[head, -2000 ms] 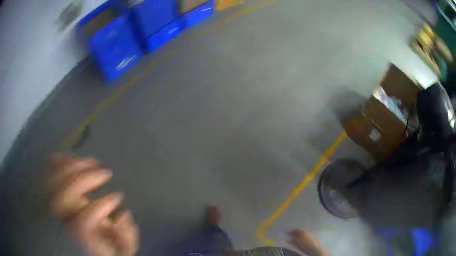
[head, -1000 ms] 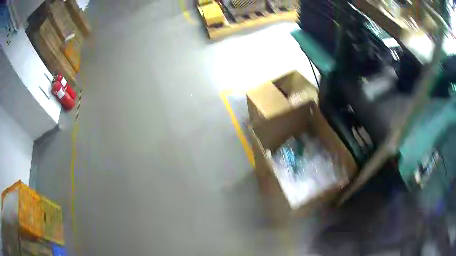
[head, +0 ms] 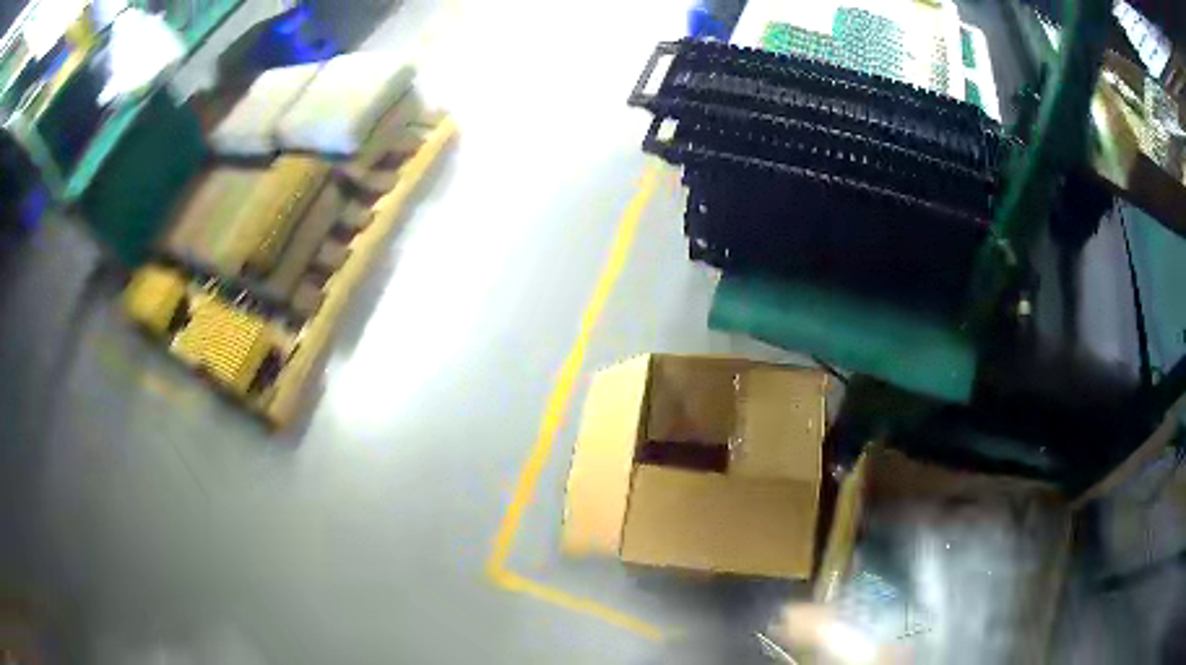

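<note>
An open cardboard box [head: 722,526] stands on the floor just in front of me. A larger open carton [head: 839,520] beside it at the lower right holds blurred pale, clear material. Black ribbed carriers [head: 832,195] are stacked on a green shelf [head: 845,340] beyond the boxes. A pale framed tray with green boards [head: 858,39] lies behind them at the top. A blurred skin-coloured shape at the bottom edge looks like my right hand [head: 839,634]; its fingers and any hold cannot be made out. My left hand cannot be made out; only a dim brownish blur shows at the lower left corner.
A wooden pallet [head: 371,240] with stacked sacks or cartons and yellow items stands at the left. A yellow line [head: 572,357] runs along the grey floor. A dark green post [head: 1047,156] rises at the right, beside shelving. Green equipment [head: 137,169] stands at the upper left.
The view has swung right and forward from the wall and blue bins. The cartons now lie lower in view, and the pallet and carrier stack show more fully. My left hand, seen earlier, is no longer distinct.
</note>
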